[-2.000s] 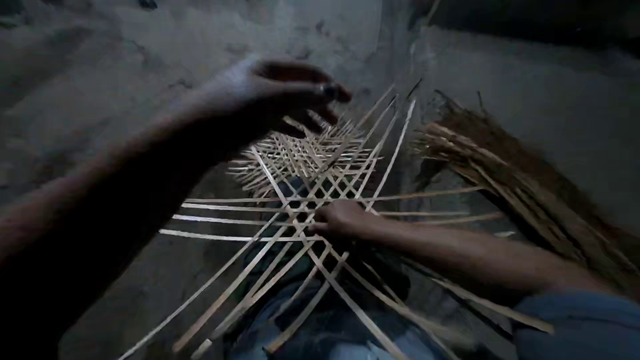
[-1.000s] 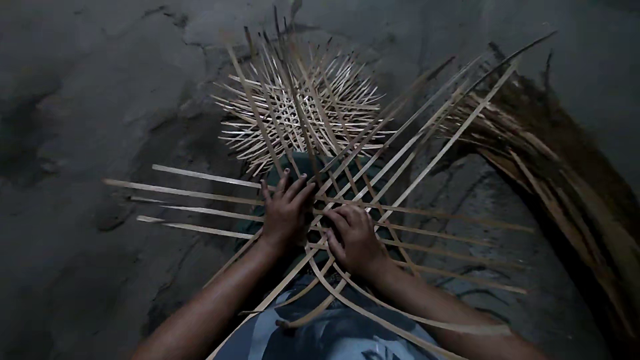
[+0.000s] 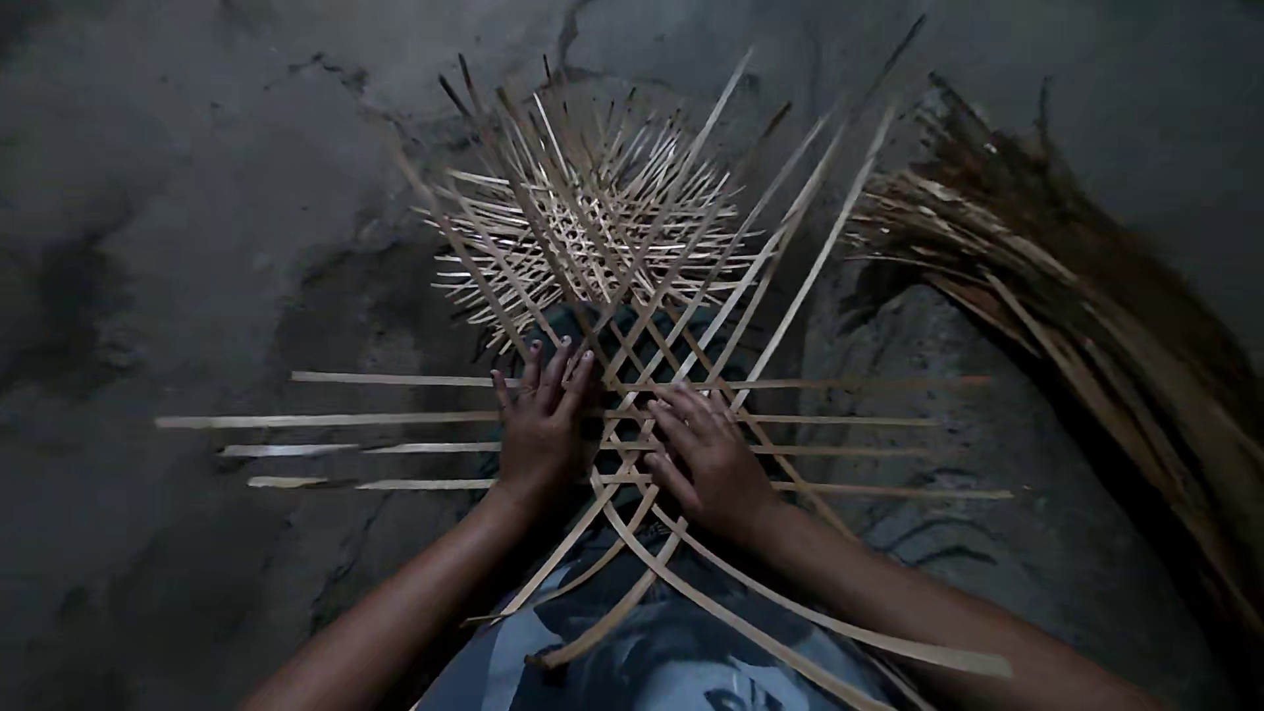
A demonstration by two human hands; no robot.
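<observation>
A loose open weave of flat bamboo-like strips (image 3: 624, 434) rests across my lap, with long ends running out left, right, up and down. My left hand (image 3: 543, 425) lies palm down on its left side, fingers spread and pointing up. My right hand (image 3: 713, 456) rests on the right side of the weave, fingers slightly bent over the crossings. Each hand touches the strips; whether the fingertips pinch any strip cannot be told. The lower strip ends curve down over a printed shirt (image 3: 671, 662).
Beyond my knees lies a stack of woven strip pieces (image 3: 592, 222) with splayed ends on the grey floor (image 3: 197, 247). A long bundle of dry split strips (image 3: 1076, 267) curves down the right side.
My left hand, raised above the weave two seconds ago, is down on its left side. My right hand remains on the weave. The view has shifted.
</observation>
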